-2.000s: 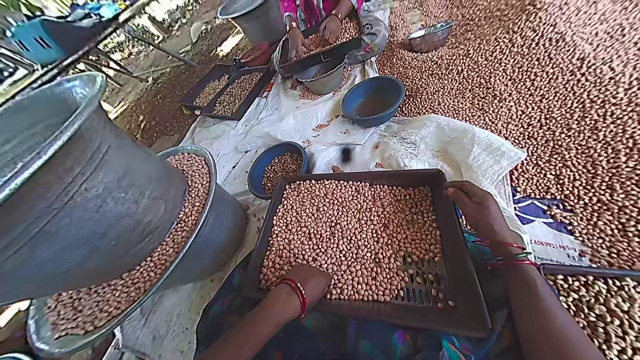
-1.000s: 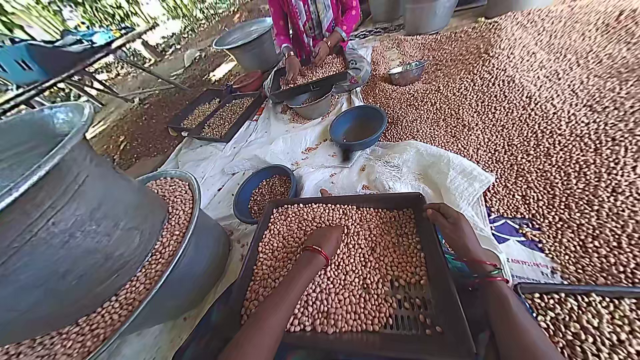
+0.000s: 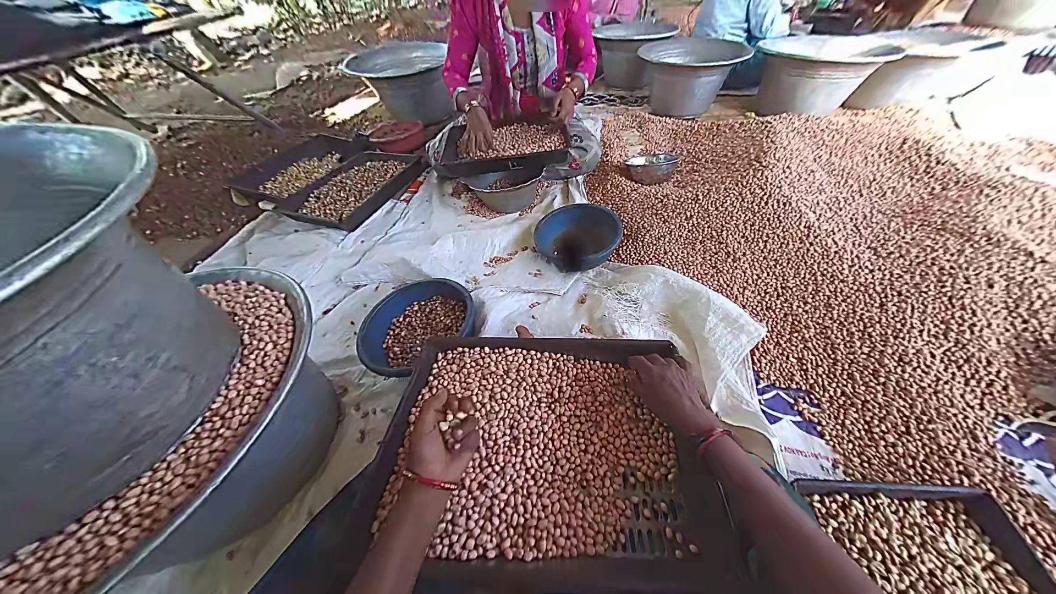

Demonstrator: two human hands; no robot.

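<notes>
A dark slotted tray (image 3: 549,351) full of round pinkish-brown nuts (image 3: 528,445) lies across my lap, its slots bare at the lower right. My left hand (image 3: 444,433), with a red bangle, is turned palm up above the left part of the tray, its fingers curled around a few pale pieces. My right hand (image 3: 670,392) rests at the tray's far right corner, its fingers over the rim and near the nuts. Just beyond the tray's far left corner stands a blue bowl (image 3: 375,330) partly filled with darker nuts.
Large metal pots (image 3: 301,412) stand at left, one tilted over nuts. A blue bowl (image 3: 577,235) sits on white sacking (image 3: 404,239). Nuts cover the ground (image 3: 866,264) at right, beside another tray (image 3: 978,511). A person (image 3: 520,66) sorts nuts opposite; more pots (image 3: 693,74) stand behind.
My left hand has come out of the nuts to the tray's left side and turned palm up with pieces in it. My right hand stays at the right corner. The view has tilted up.
</notes>
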